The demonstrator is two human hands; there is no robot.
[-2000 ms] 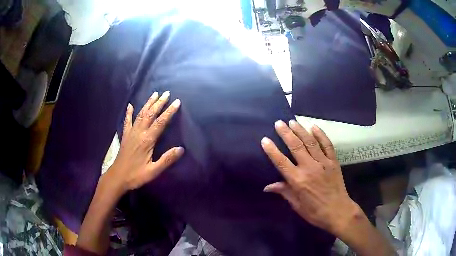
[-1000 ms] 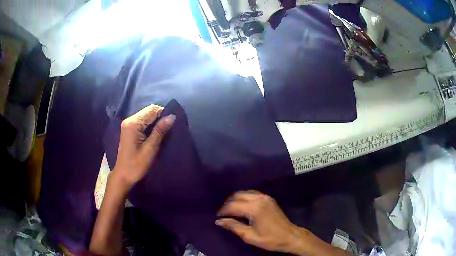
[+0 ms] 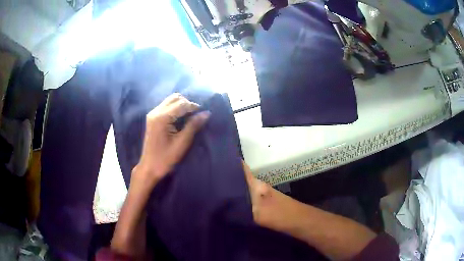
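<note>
A large dark purple garment panel (image 3: 188, 188) lies over the table and hangs off its front edge. My left hand (image 3: 173, 130) pinches a fold of it between thumb and fingers, near its upper right part. My right hand (image 3: 252, 191) is mostly hidden behind the panel's right edge; only the wrist side shows, so its fingers cannot be seen. A squarish small cut piece (image 3: 308, 76) of the same cloth lies flat right of the needle area. A second panel (image 3: 71, 163) drapes down at the far left.
The sewing machine's presser foot area (image 3: 224, 38) is at the top beside a bright glare. Scissors (image 3: 358, 38) with reddish handles lie right of the small piece. White cloth (image 3: 437, 204) is heaped at right. A printed ruler (image 3: 325, 160) runs along the table's front edge.
My left hand has moved right with the pinched cloth. The panel's right edge has shifted left, baring more table. My right hand has gone from above the panel to behind its edge.
</note>
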